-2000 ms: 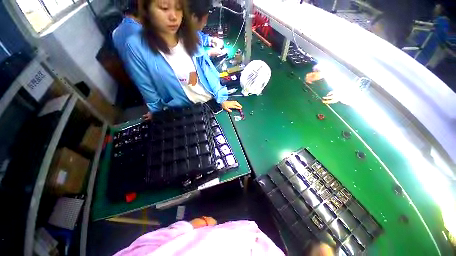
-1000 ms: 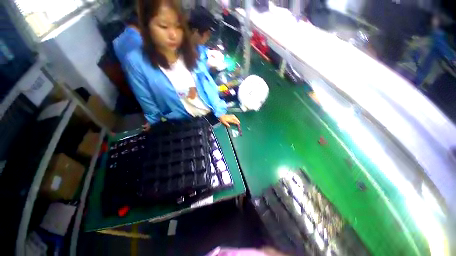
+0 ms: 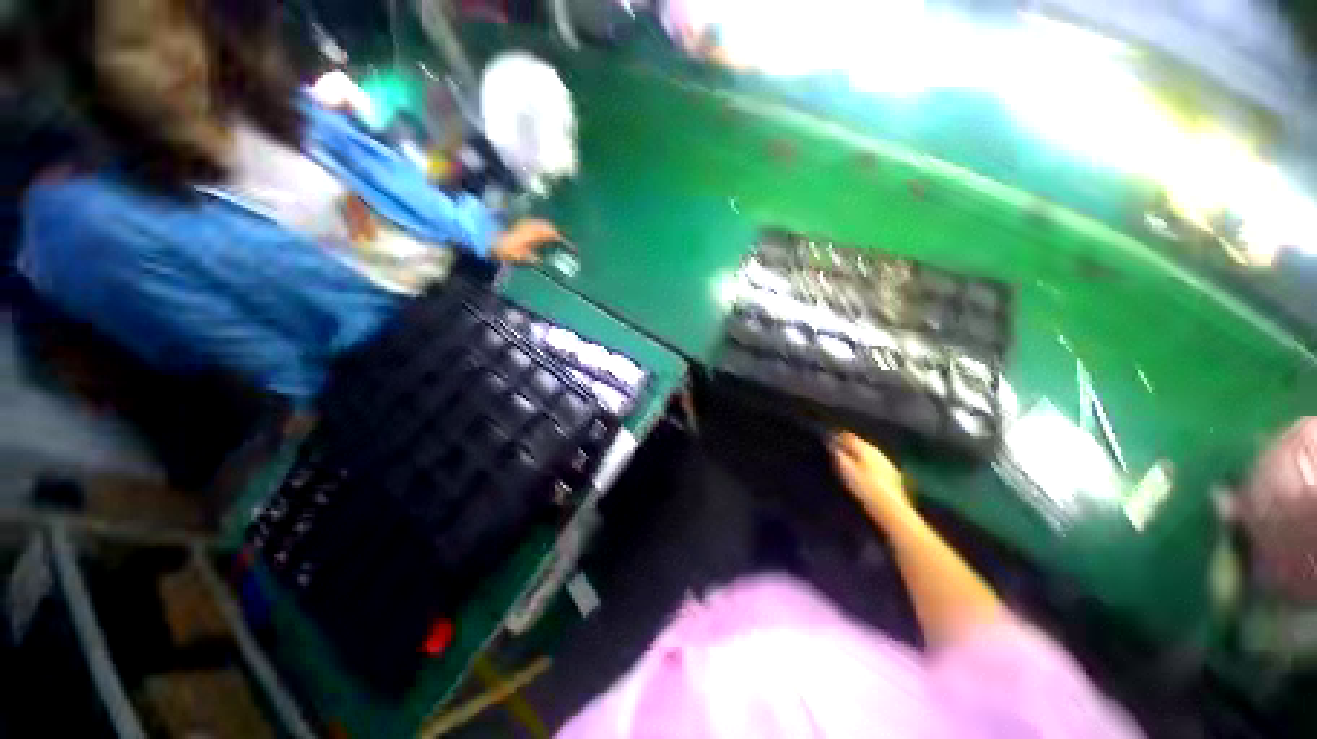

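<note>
A black parts tray with pale and gold-brass parts in its pockets lies on the green bench at centre right. My right hand is just below the tray's near edge, blurred. Whether it touches the tray or holds anything cannot be told. My left hand is out of the picture. A thick stack of black trays stands on the green-topped table to the left, with light squares in some pockets and a red patch at its near edge.
A person in a blue smock stands behind the stack, one hand on the bench edge. A round white fan is beyond. A pale perforated plate and thin sticks lie right of the tray. Shelves with brown boxes stand lower left.
The view has swung to the right, so the stack and bench tray appear turned, and the perforated plate now shows. My right hand has come into view by the bench tray.
</note>
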